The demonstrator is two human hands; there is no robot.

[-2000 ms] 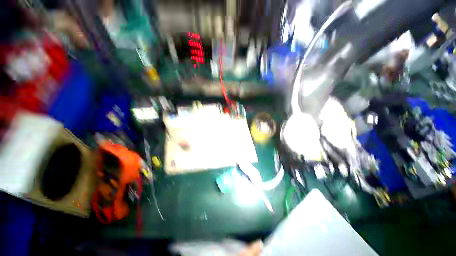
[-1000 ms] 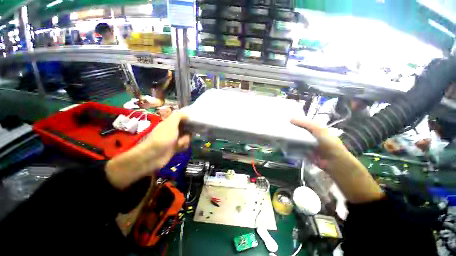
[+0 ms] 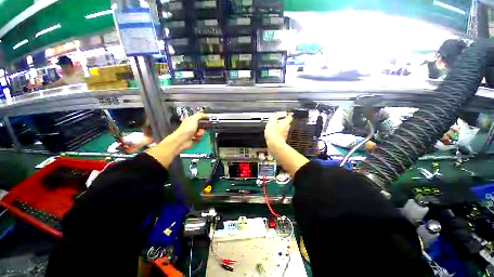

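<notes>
A flat grey-white case shows edge-on at the back shelf, above the stacked bench instruments. My left hand is at its left end, with fingers and thumb around the corner. My right hand grips it near its right end, fingers over the top. The case is level, and its top face and contents are hidden. Whether it rests on the instruments or is still held up is hard to tell.
Below are a power supply with red digits and a pale board with clip leads. A red tray stands left, a black ribbed hose right. A metal post stands beside my left hand. Drawers rise behind; people are beyond.
The case has moved forward, away from me, onto or over the back shelf with both hands at its ends. My arms are stretched further out, and the view has tilted up.
</notes>
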